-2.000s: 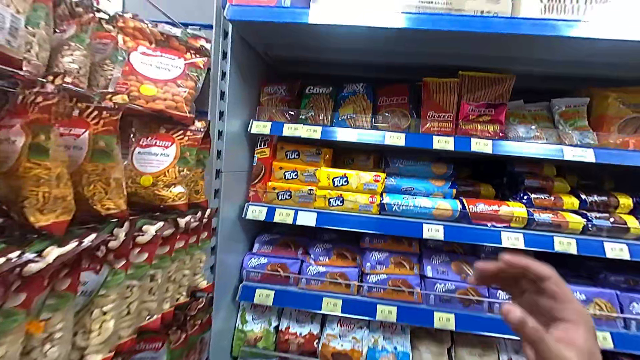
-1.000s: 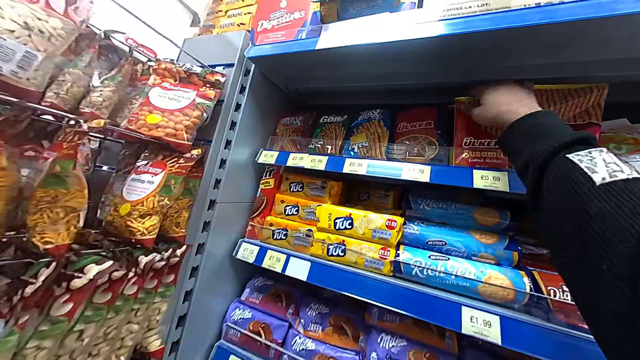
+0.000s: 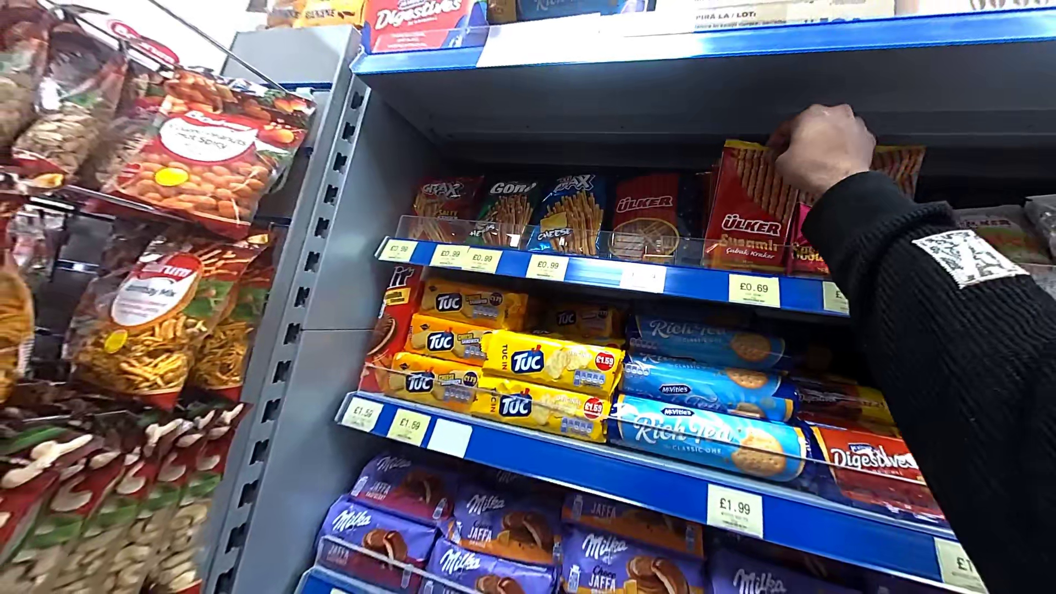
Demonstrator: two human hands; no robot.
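My right hand (image 3: 827, 148), in a black knitted sleeve with a printed patch, reaches in from the right at the upper snack shelf. Its fingers curl down at the top edge of a red Ülker sesame stick cracker packet (image 3: 749, 210) standing upright. Whether they pinch it cannot be told. A pink packet (image 3: 807, 243) stands close beside it, partly behind my wrist. To the left on this shelf are a dark red Ülker packet (image 3: 648, 216), a blue stick packet (image 3: 569, 216) and a green one (image 3: 506, 210). My left hand is out of view.
Below are yellow Tuc packs (image 3: 553, 363), blue Rich Tea rolls (image 3: 709, 437) and purple Milka packs (image 3: 516, 524). Clear plastic lips edge the blue shelf fronts (image 3: 577, 474). Bags of nuts (image 3: 219, 157) hang on the left beside a slotted grey upright (image 3: 309, 264). Another shelf edge (image 3: 701, 41) runs overhead.
Two seconds ago my right hand was in front of the lower shelves with its fingers spread; now it is up at the Ülker packets. The view has moved closer to the shelves.
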